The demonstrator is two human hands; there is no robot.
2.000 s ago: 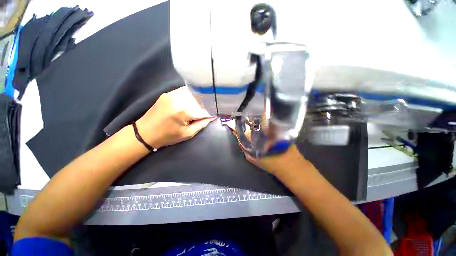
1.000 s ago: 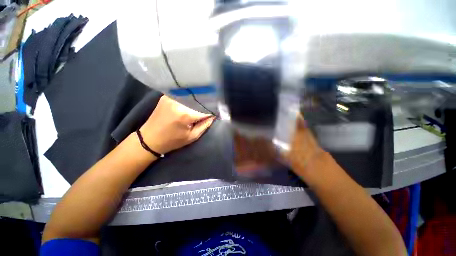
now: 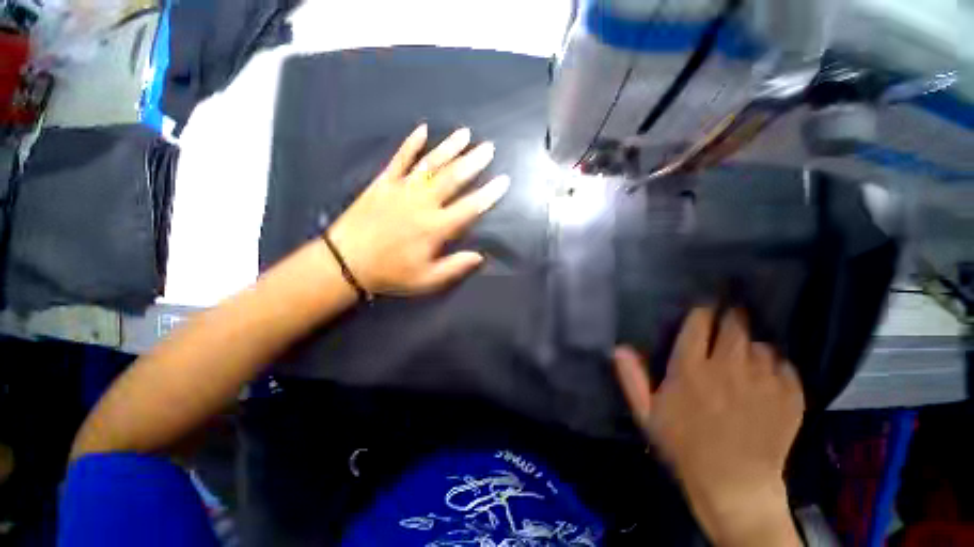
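Observation:
The dark garment panel (image 3: 427,331) lies spread over the machine table and hangs over its near edge. A narrow dark strip (image 3: 582,288) runs on it from the needle area toward me. The sewing machine head (image 3: 652,96) is above, with a bright lamp glare at the presser foot (image 3: 582,190); the needle is too blurred to tell. My left hand (image 3: 433,219) lies flat on the panel left of the foot, fingers spread. My right hand (image 3: 721,395), blurred, is over the cloth at the lower right, thumb apart from the fingers, no grip visible.
A neat dark stack (image 3: 85,219) lies at the left table edge. Loose dark pieces (image 3: 219,48) lie at the upper left. White table surface (image 3: 219,203) shows left of the panel. The grey front edge (image 3: 908,374) shows at right, with a blue support (image 3: 895,470) below.
My left hand has opened from its pinch near the needle and lies flat. My right hand has moved from behind the machine front toward me. The panel lies flatter and covers the ruler edge. The view has shifted.

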